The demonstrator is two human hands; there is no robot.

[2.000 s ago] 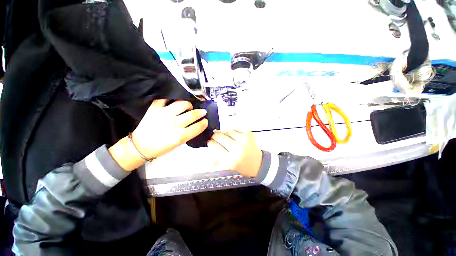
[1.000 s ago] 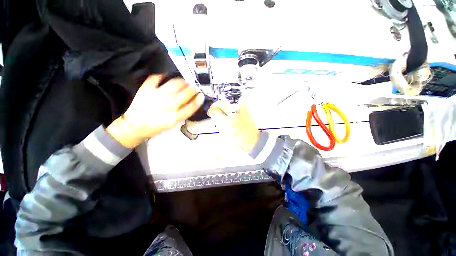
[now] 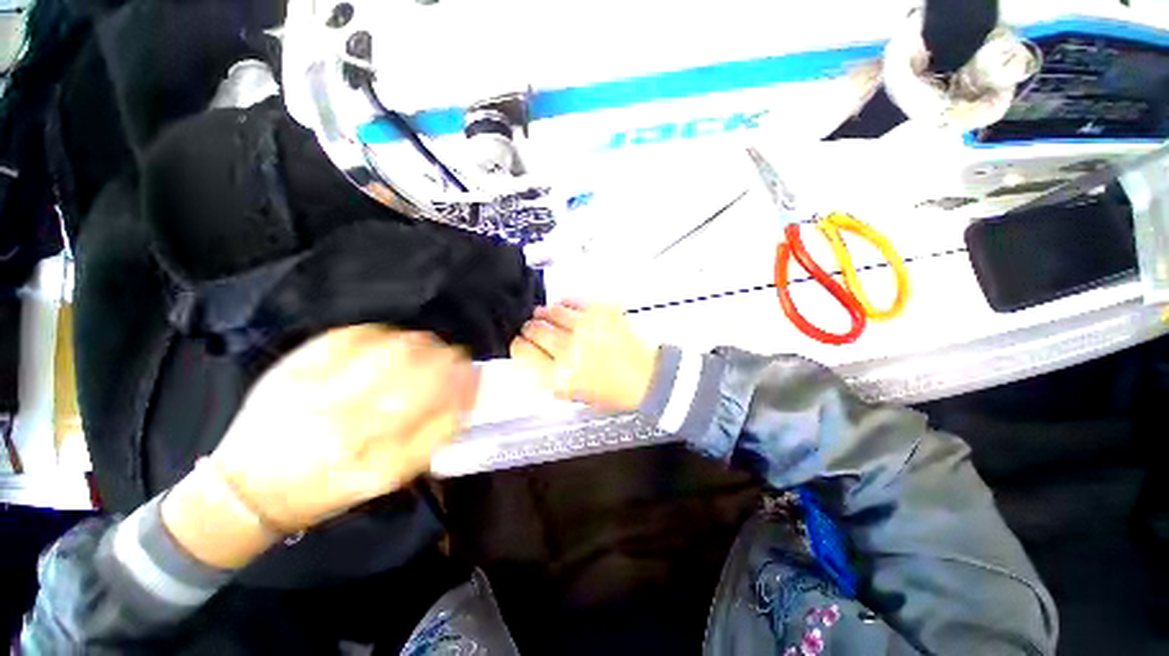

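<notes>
The black garment (image 3: 410, 276) lies bunched over the left of the machine table and hangs down over the lap, its end just in front of the presser foot and needle (image 3: 513, 218). My right hand (image 3: 590, 356) touches the garment's right end with its fingertips, the fingers curled. Whether it grips the cloth is hard to tell. My left hand (image 3: 346, 429) is blurred, over the near part of the garment by the table edge. Its fingertips are not clear, so its hold on the cloth cannot be told.
Scissors with red and orange-yellow loops (image 3: 840, 282) lie right of my right hand. A black phone-like slab (image 3: 1054, 250) lies farther right. The white JACK machine head (image 3: 718, 90) spans the back. An edge ruler (image 3: 564, 442) runs along the front. Yellow-tan board (image 3: 64, 372) shows at far left.
The view has turned, and the machine head appears lower and farther left. My left hand has moved down and nearer, away from the cloth end by the needle. The cloth is now more bunched.
</notes>
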